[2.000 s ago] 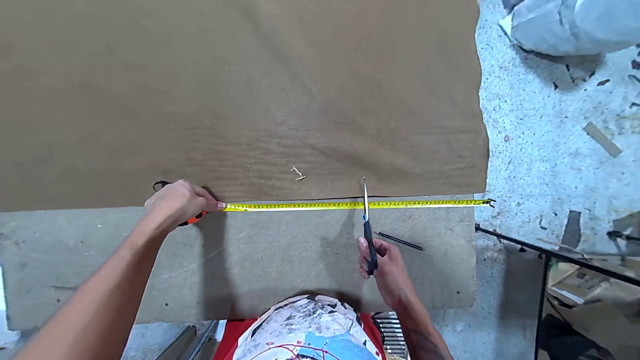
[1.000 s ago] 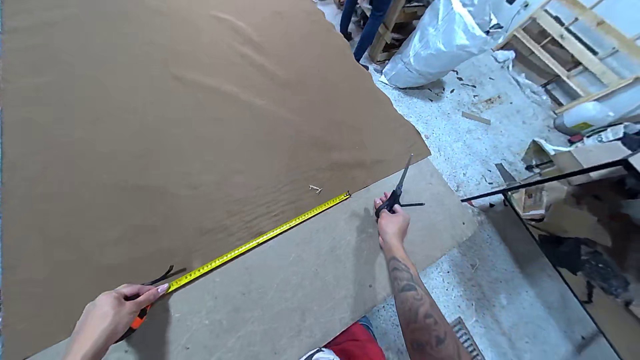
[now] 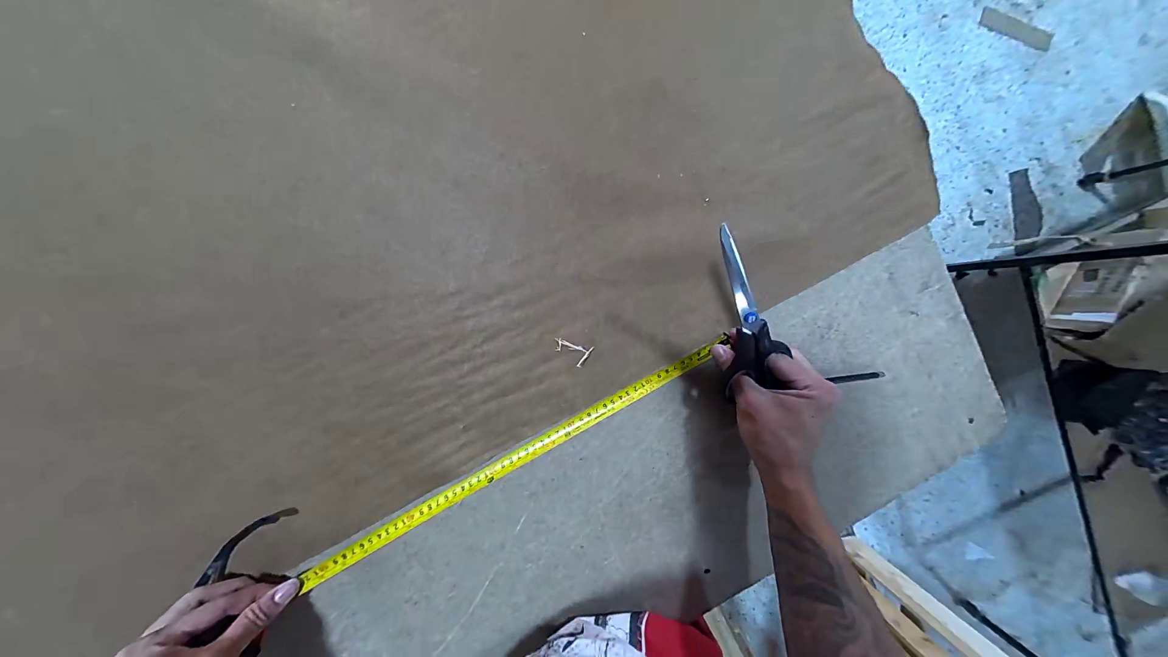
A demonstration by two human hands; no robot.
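My left hand (image 3: pixel 224 613) holds the case of a tape measure at the lower left; the case is mostly hidden under my fingers. Its yellow blade (image 3: pixel 511 464) runs diagonally along the edge of a large brown sheet (image 3: pixel 438 210). At the blade's hooked end, my right hand (image 3: pixel 780 392) grips black-handled scissors (image 3: pixel 750 319), their blades together and pointing away from me over the sheet. A thin dark stick-like object (image 3: pixel 856 377) lies just right of that hand. Small pale scraps (image 3: pixel 575 350) rest on the sheet.
A grey board (image 3: pixel 547 538) lies beneath the sheet's edge. Black metal bars (image 3: pixel 1031 262) stand at the right, beside cardboard pieces (image 3: pixel 1095 292). Wooden slats (image 3: pixel 912 593) are at the lower right. Scraps, one a flat strip (image 3: pixel 1016 28), lie on the speckled floor.
The tape's hooked end, near the sheet's right corner two seconds ago, now lies farther left along the edge. The right hand with the scissors has come to that end. The view has turned.
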